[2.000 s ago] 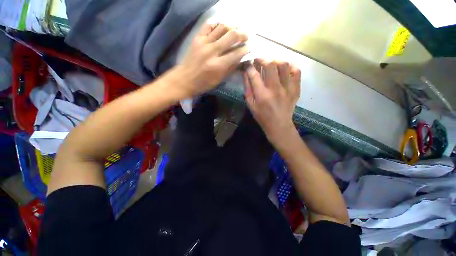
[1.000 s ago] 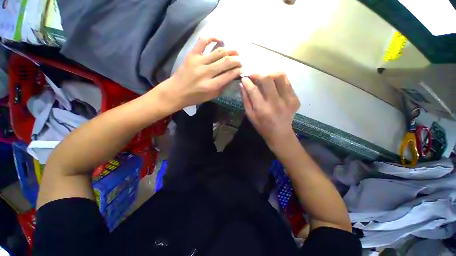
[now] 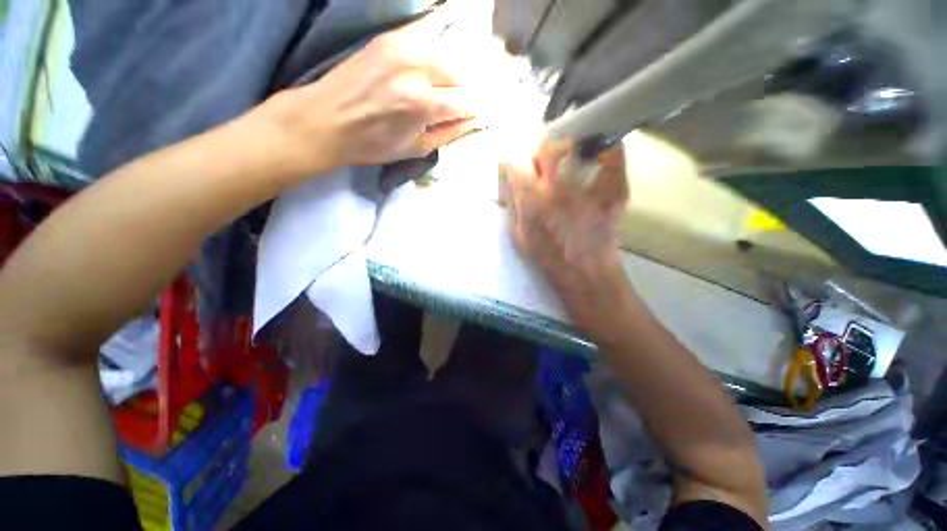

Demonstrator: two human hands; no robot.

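My left hand (image 3: 389, 99) is at the top centre, its fingers bent and pointing right into a bright glare by the needle area. White cut pieces (image 3: 317, 244) hang below it over the table's green edge. My right hand (image 3: 566, 202) is just right of the glare, under a pale metal part of the sewing machine (image 3: 675, 73); its fingertips are blurred and partly covered. The glare hides what the fingertips touch. A grey garment panel (image 3: 177, 73) lies at the upper left.
Scissors with orange and red handles (image 3: 803, 379) lie at the table's right end. Grey-white cut pieces (image 3: 820, 456) are heaped below them. A red basket (image 3: 164, 363) and a blue basket (image 3: 213, 467) stand at lower left. The table's green edge (image 3: 478, 309) crosses the middle.
The view has shifted, bringing the machine head in at the upper right. Both hands are now by the lit needle area, the left further up and left. More of the white pieces shows below the left hand.
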